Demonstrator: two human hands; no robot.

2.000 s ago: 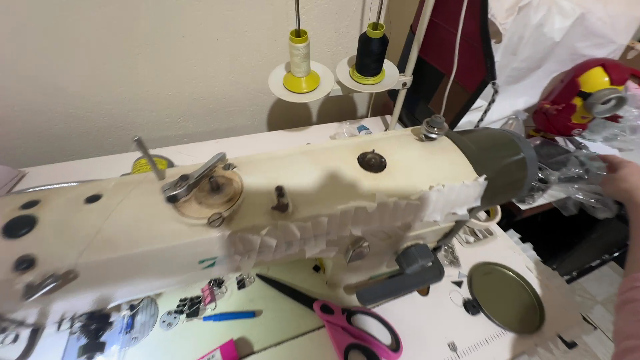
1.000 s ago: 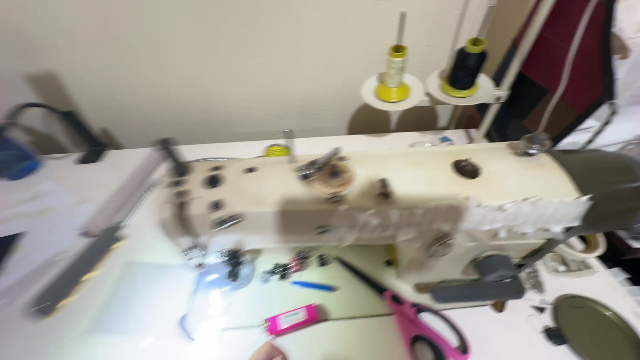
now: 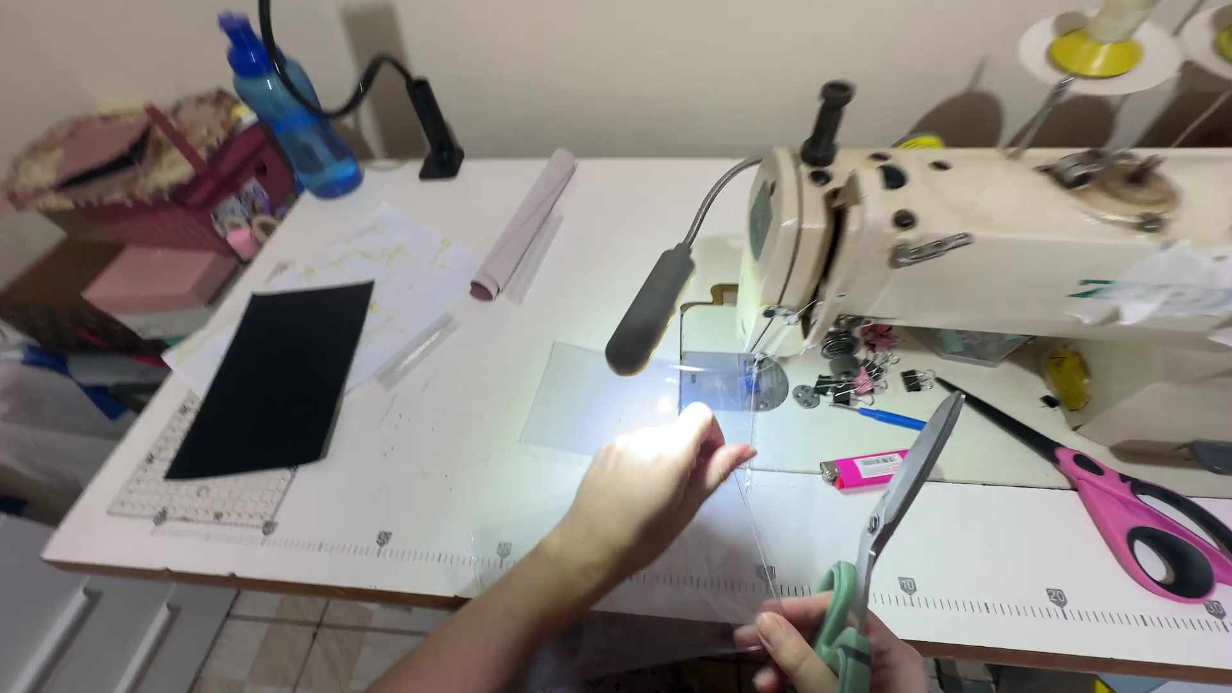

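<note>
My left hand (image 3: 659, 476) pinches the upper part of a clear plastic sheet (image 3: 707, 539) near the sewing machine's needle area. At the table's front edge my right hand (image 3: 833, 645) holds scissors with green handles (image 3: 842, 616), their blades closed and pointing up; its thumb and a finger also pinch the sheet's lower edge. Another clear plastic piece (image 3: 577, 399) lies flat to the left, under the lamp. The industrial sewing machine (image 3: 972, 260) stands at the right, with a needle plate (image 3: 767, 383) below its head.
Pink-handled scissors (image 3: 1116, 510), a pink lighter (image 3: 866, 470), a blue tool (image 3: 890, 419) and binder clips (image 3: 852, 380) lie at the right. A gooseneck lamp (image 3: 650, 308) hangs over the table. Leftward are a black sheet (image 3: 274, 380), a rolled sheet (image 3: 525, 226) and a blue bottle (image 3: 298, 125).
The view has swung left. My left hand and the green-handled scissors in my right hand are now in view; two seconds ago one hand was at crumpled clear plastic on the far right.
</note>
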